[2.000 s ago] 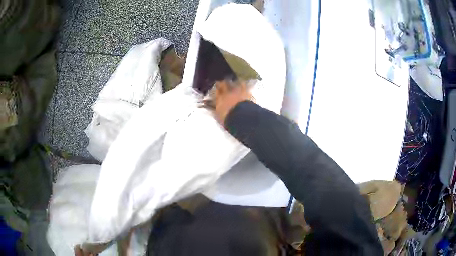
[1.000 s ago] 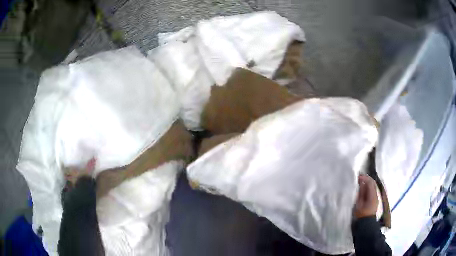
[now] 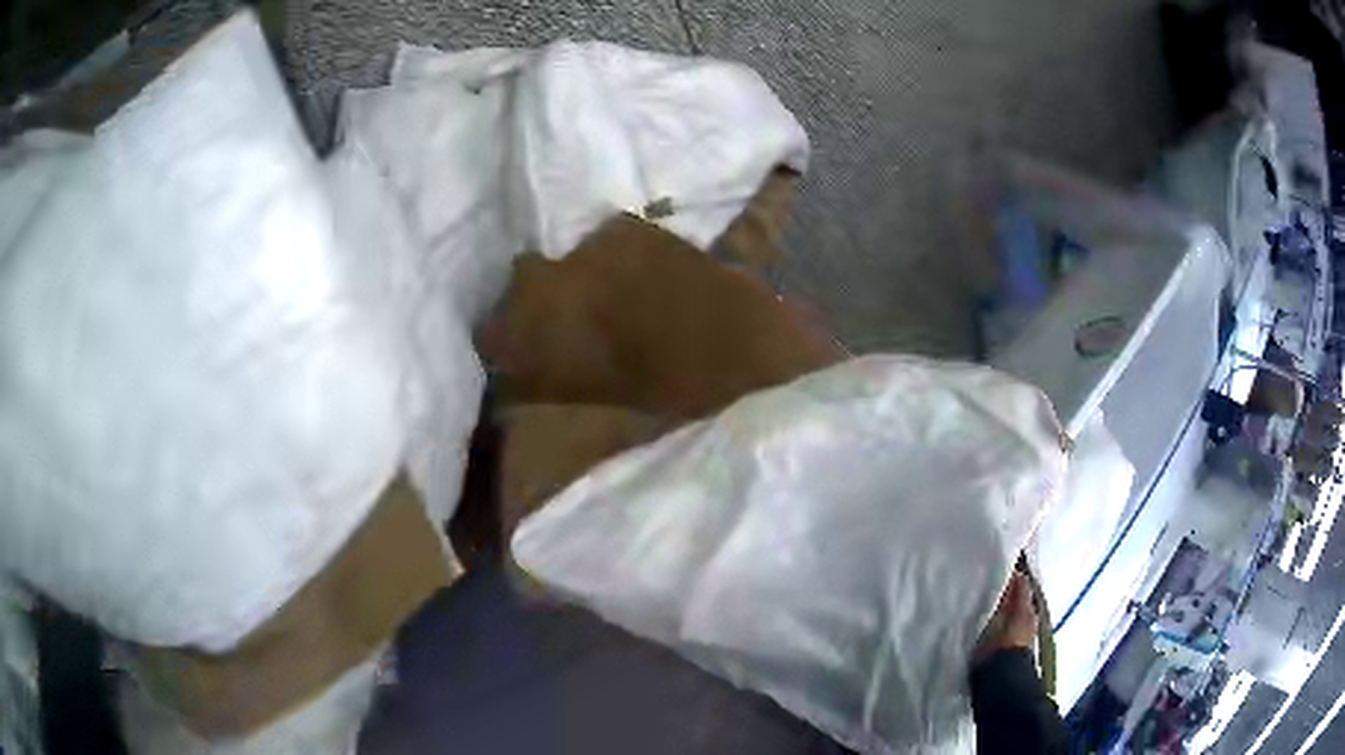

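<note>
A part-sewn garment piece (image 3: 826,516), white side up, lies across my lap. My right hand (image 3: 1012,617) is shut on its right edge, with the fingers partly hidden by the cloth. Another white-and-tan garment piece (image 3: 207,339) is raised at the left, large and close to the camera, with a tan lower edge. My left sleeve shows below it at the lower left; my left hand is hidden by the cloth. Between and behind them lies a further garment piece (image 3: 649,140), white with a brown-tan part.
Grey floor (image 3: 900,162) shows behind the pieces. At the right is the white machine table (image 3: 1143,568) with a blue edge stripe and a pale cloth trough (image 3: 1099,332) along it. White cloth hangs over the trough near my right hand. Cluttered tables stand at the far right.
Since a second ago the left piece has risen closer to the camera, covering my left hand. My right hand has kept its grip. Two seconds ago a hand was at the trough.
</note>
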